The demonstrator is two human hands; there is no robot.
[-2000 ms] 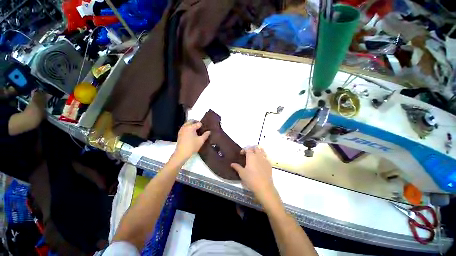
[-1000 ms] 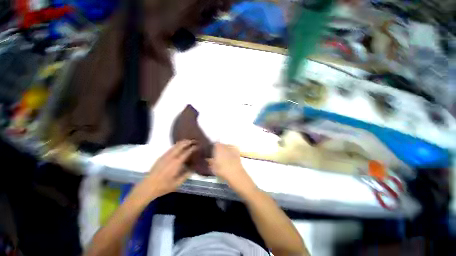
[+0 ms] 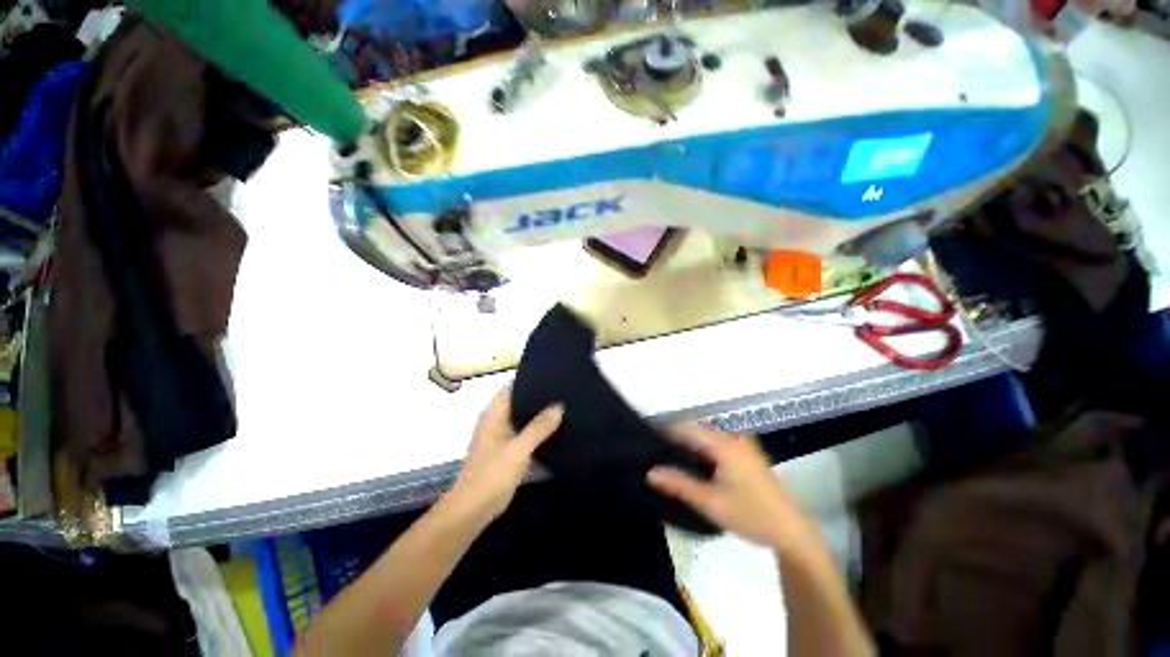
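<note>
A small curved black piece [image 3: 584, 411] is held in both hands over the table's front edge. My left hand [image 3: 503, 449] grips its left side, with the thumb on top. My right hand [image 3: 729, 485] grips its lower right end, with the thumb on top and the fingers partly hidden. The sewing machine [image 3: 719, 173] stands just behind the piece, its needle end above and left of the cloth. The needle itself cannot be made out.
Brown and black panels [image 3: 135, 257] drape over the table's left. Red-handled scissors [image 3: 908, 321] and an orange block [image 3: 793, 273] lie right of the hands. A phone-like dark-framed item [image 3: 634, 249] lies under the machine arm. A brown heap [image 3: 1014, 539] is at lower right.
The view has swung right. The hands earlier held a brown curved piece flat on the table; now they hold a piece with its black side showing, lifted at the table's front edge.
</note>
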